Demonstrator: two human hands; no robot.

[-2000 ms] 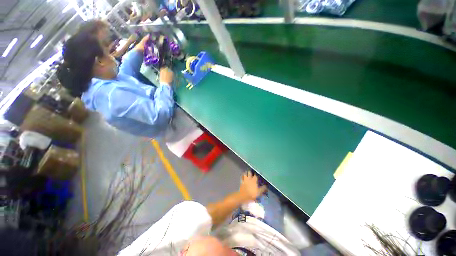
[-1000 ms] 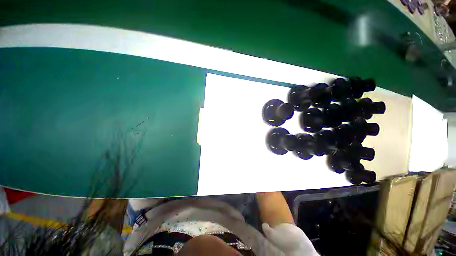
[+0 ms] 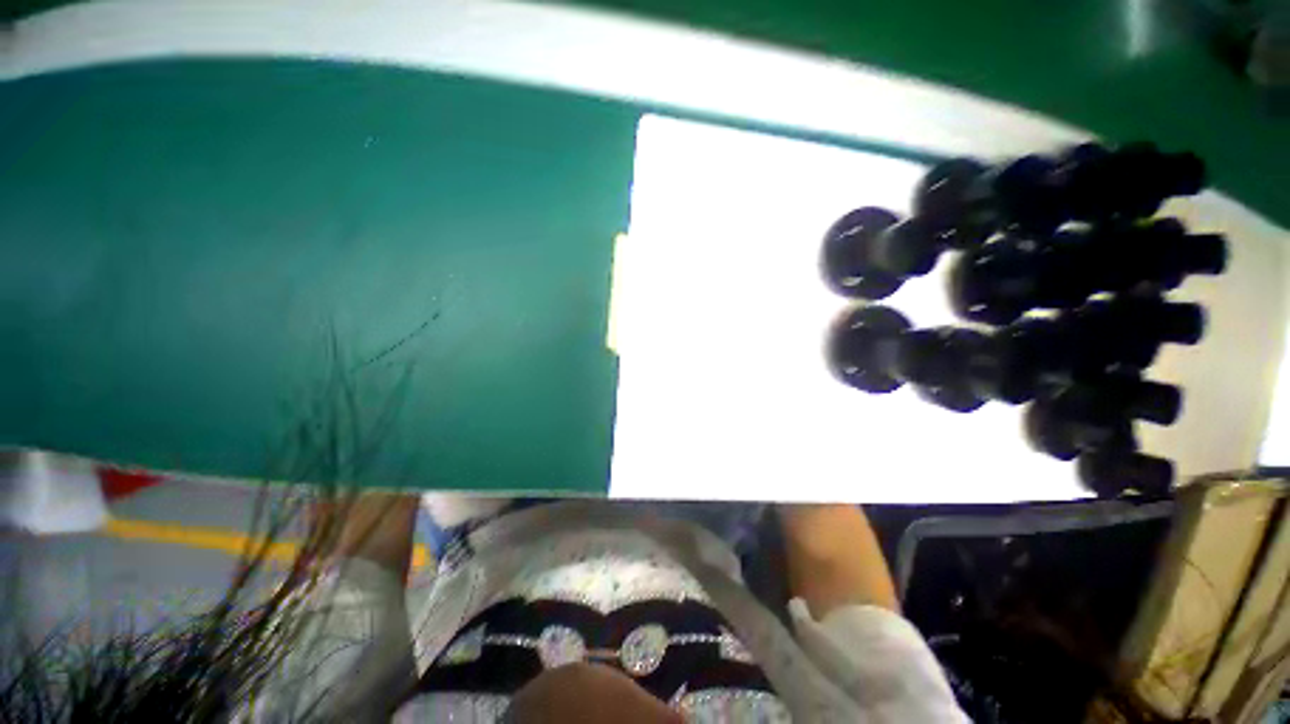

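Several glossy black flanged housings [image 3: 870, 347] stand in a cluster on the white work sheet [image 3: 736, 410], towards its right side. The sheet lies on the green bench top [image 3: 425, 269], with a short strip of yellow tape [image 3: 618, 293] at its left edge. Both my forearms reach down to the near bench edge, one left and one right of my body. My left hand and my right hand are hidden under or behind that edge. No hand touches the housings.
A pale rail [image 3: 467, 31] runs behind the bench top, with the dark green conveyor belt [image 3: 976, 50] beyond it. A black bin [image 3: 990, 608] sits below the bench edge at right, beside cardboard cartons [image 3: 1217, 587]. A red object [image 3: 128, 482] shows at lower left near the floor.
The view has swung from the left aisle and a seated person to the bench in front. Since one second ago the housings appear slightly further right; they keep their arrangement. My left forearm shows more clearly.
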